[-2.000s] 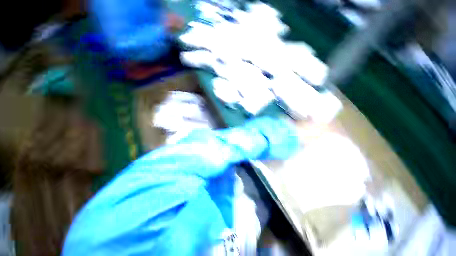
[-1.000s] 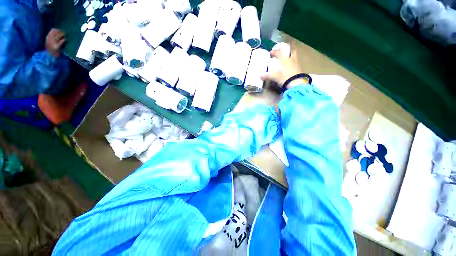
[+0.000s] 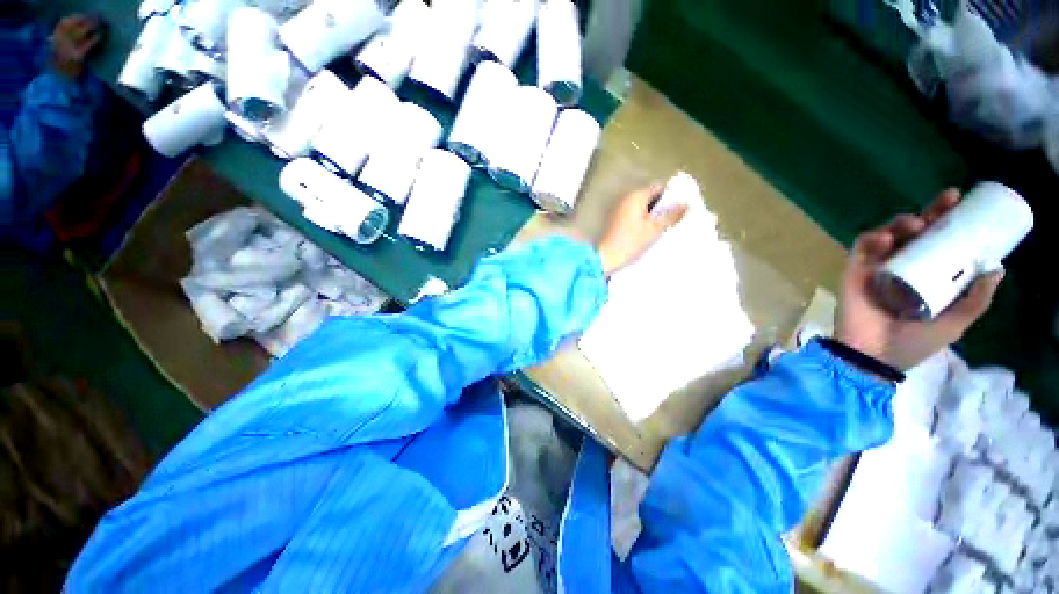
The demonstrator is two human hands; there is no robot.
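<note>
My right hand (image 3: 900, 284) holds a white cylinder unit (image 3: 958, 250), raised at the right, with a small dark mark on its side and a dark end tilted down to the left. My left hand (image 3: 635, 230) is at the top left edge of the stack of white sheets (image 3: 679, 313), its fingertips closed on a sheet's crumpled corner. The stack lies on the tan cardboard mat (image 3: 801, 250). The round discs are hidden behind my right sleeve.
Many loose white cylinders (image 3: 436, 200) lie on the green bench at upper left. An open carton (image 3: 145, 261) of crumpled white pieces is at left. Rows of wrapped units (image 3: 999, 464) lie at lower right beside a large white sheet (image 3: 883, 499). Another person's hand (image 3: 76, 41) is at upper left.
Both hands were together at the near edge of the cylinders. My right hand has moved right with a cylinder; my left has moved to the sheet stack. The view has shifted right.
</note>
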